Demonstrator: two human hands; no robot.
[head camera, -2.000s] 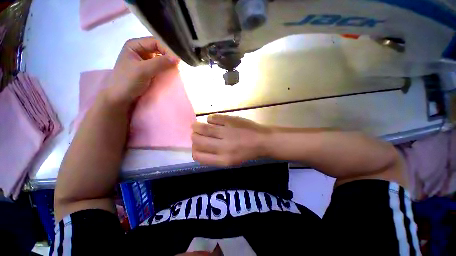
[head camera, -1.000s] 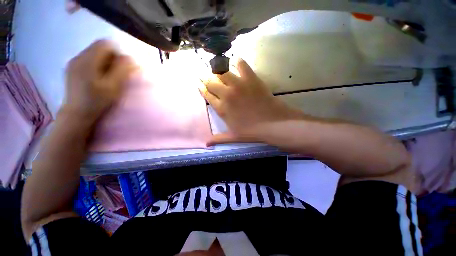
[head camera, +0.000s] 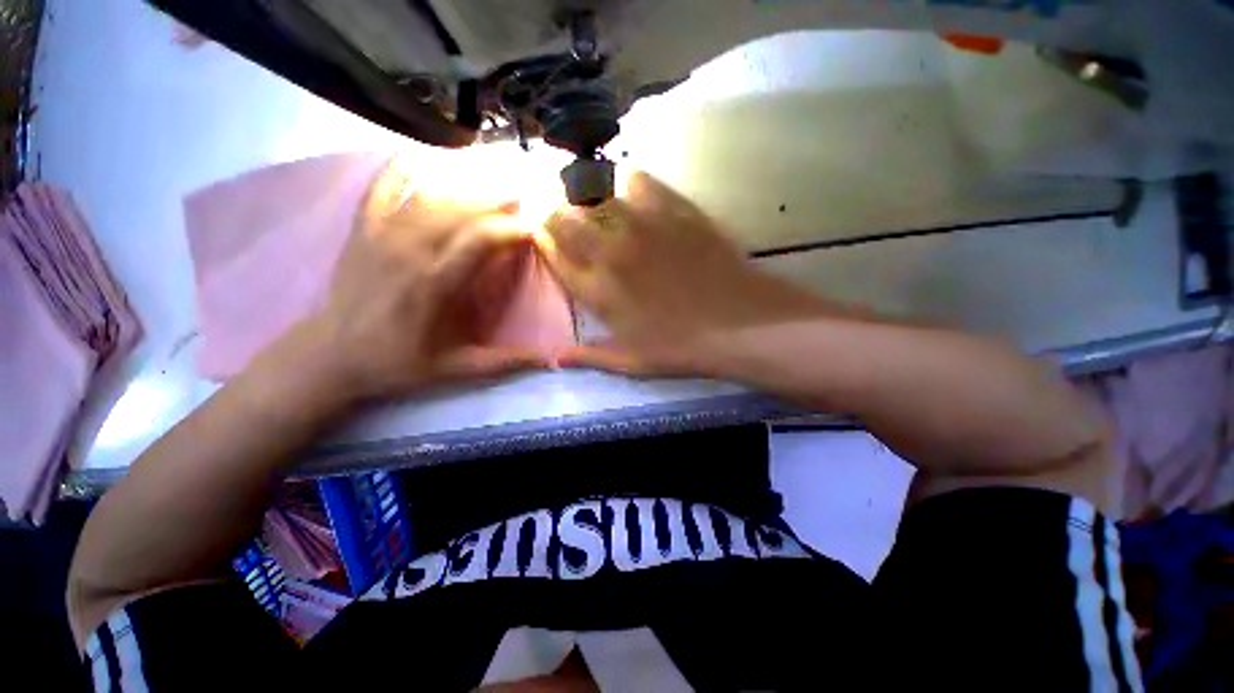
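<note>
A flat pink fabric piece (head camera: 264, 264) lies on the white table left of and below the needle area. My left hand (head camera: 426, 278) rests over its right part, thumb at its lower right corner. My right hand (head camera: 650, 271) is at the piece's right edge, fingers near the presser foot, thumb meeting my left thumb. Both hands hold the fabric between them. The sewing machine head (head camera: 812, 34) stands above, its dark needle parts (head camera: 585, 122) in bright lamp glare. The needle tip and the fingertips beside it are washed out.
A stack of folded pink pieces (head camera: 61, 325) hangs over the table's left edge. A blue basket (head camera: 363, 531) with packets is below the table front. Pink cloth (head camera: 1175, 420) hangs at the right. The silvery table edge (head camera: 541, 422) runs in front of my body.
My left hand has moved right, from the fabric's upper left to beside my right hand. My right hand moved up from the table front to near the presser foot. The fabric's left part is now uncovered.
</note>
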